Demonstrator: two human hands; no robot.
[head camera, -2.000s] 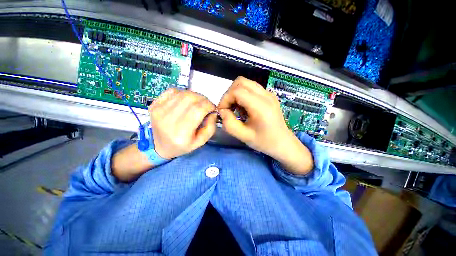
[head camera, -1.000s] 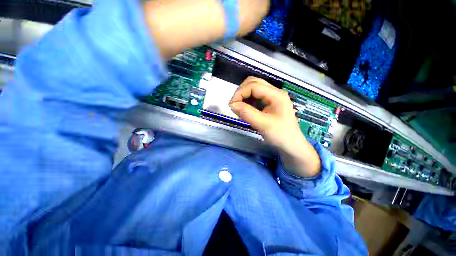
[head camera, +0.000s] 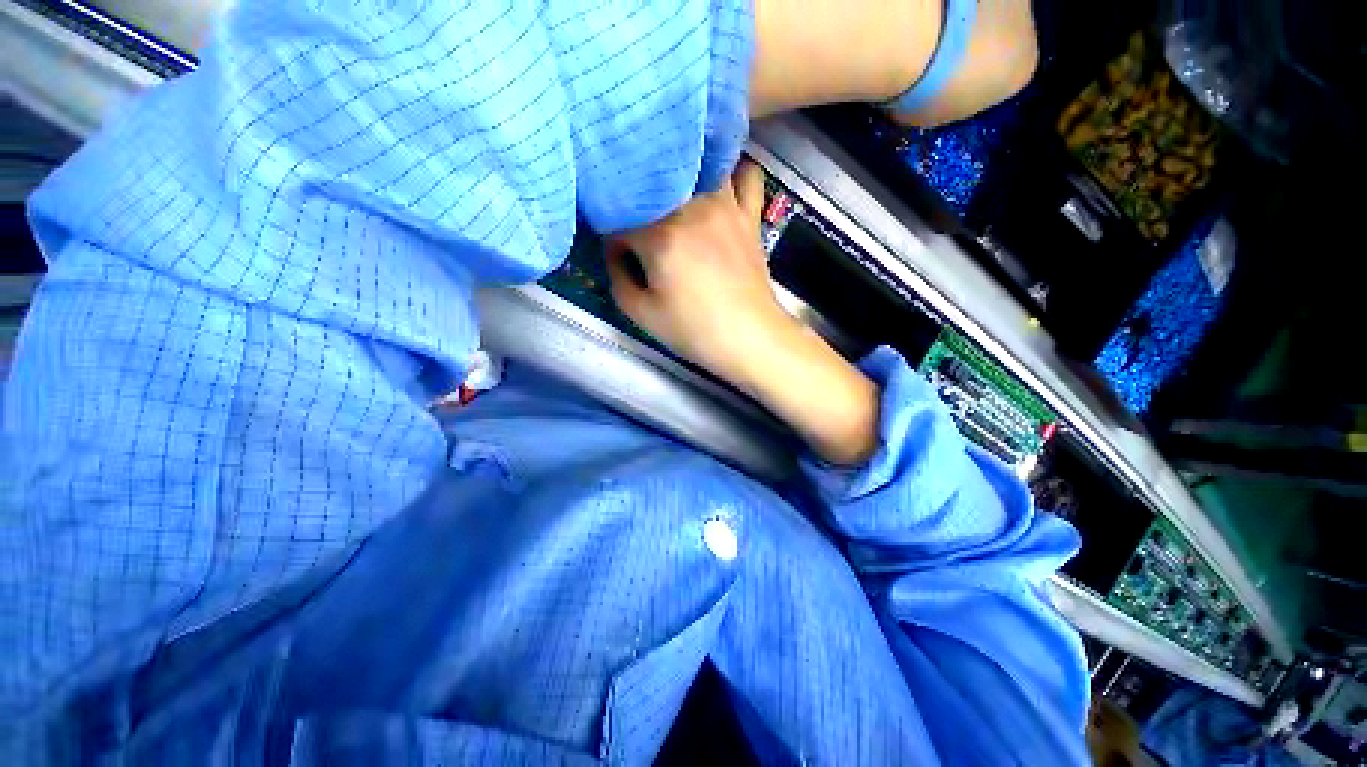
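My left arm reaches across the top of the view. A light blue wrist strap (head camera: 945, 57) is on it, and my left hand (head camera: 990, 68) is over the bins, cut off by the top edge, its fingers not shown. My right hand (head camera: 697, 277) is low over the near end of a green circuit board (head camera: 577, 282), with its fingertips partly hidden by my left sleeve. Whether it holds anything cannot be seen. Most of this board is covered by my sleeve and hand.
Beyond the pale far rail (head camera: 900, 225) are a bin of blue components (head camera: 1162, 337), another blue one (head camera: 952, 162) and a yellow one (head camera: 1139, 128). More green boards lie along the line, one in the middle (head camera: 982, 393) and one farther right (head camera: 1177, 592). The near rail (head camera: 630, 367) runs before me.
My left hand has left my right hand and moved up and right to the bins. My right hand has moved left onto the board. The view has turned, tilting the line.
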